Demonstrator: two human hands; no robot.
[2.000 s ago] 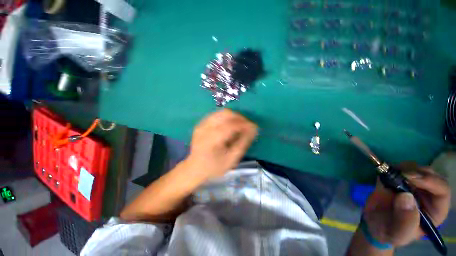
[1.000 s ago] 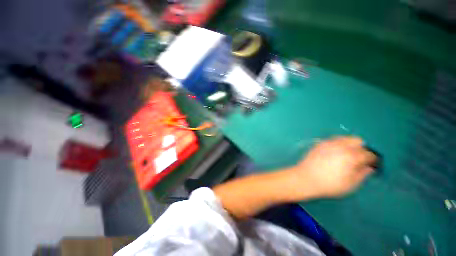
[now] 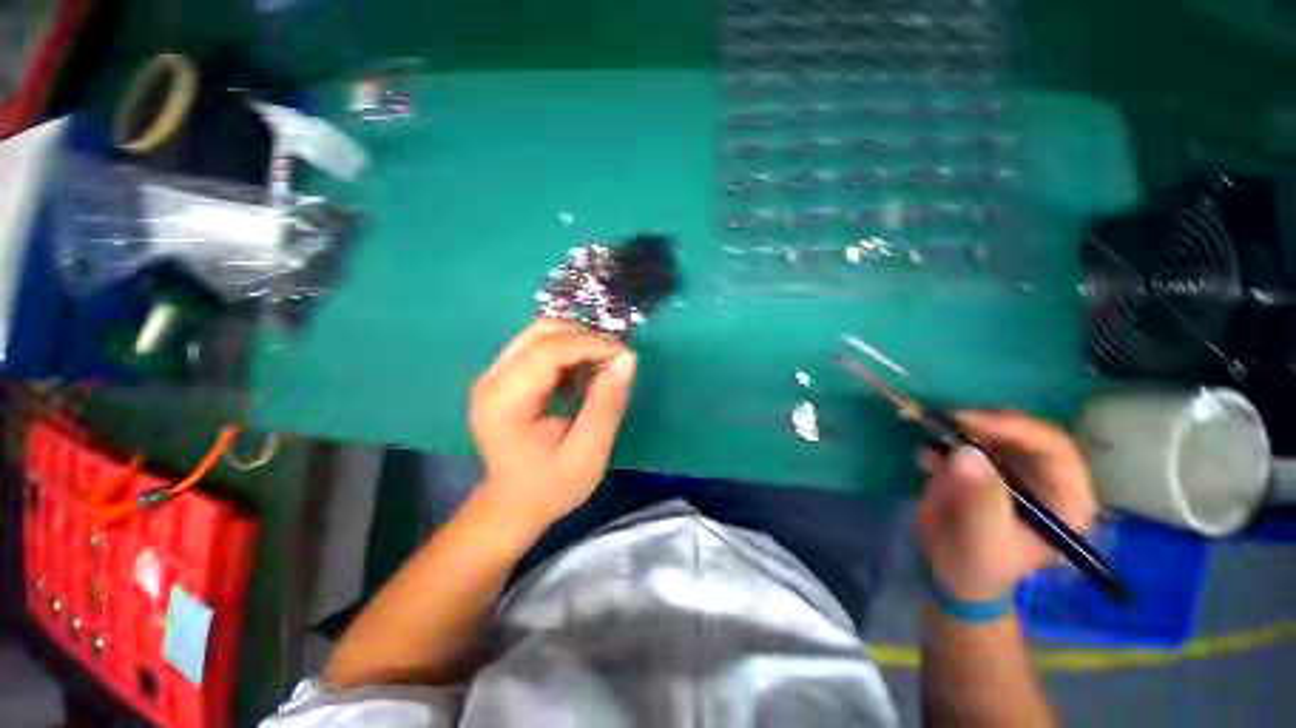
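My right hand [image 3: 1002, 498] holds the black soldering iron [image 3: 1045, 523] like a pen, its tip pointing up and left over the green mat [image 3: 469, 185]. My left hand [image 3: 547, 413] is at the near edge of the pile of wired components [image 3: 586, 289], thumb and forefinger curved with a gap between them; whether they touch or pinch a part is too blurred to tell. Black wires [image 3: 650, 270] lie at the pile's right side. A small silvery piece [image 3: 806, 420], maybe a circuit board, lies on the mat between the hands.
A clear blister tray [image 3: 867, 157] lies at the back. The fume fan [image 3: 1180, 285] and white pot [image 3: 1215, 458] are at right. Plastic bags [image 3: 213, 228], a tape roll [image 3: 157, 103] and a solder spool [image 3: 159, 330] are at left. A red parts tray [image 3: 128, 569] is lower left.
The view swung left and came back. My left hand, a closed fist over the mat earlier, is now at the pile with thumb and forefinger apart. The iron remains in my right hand.
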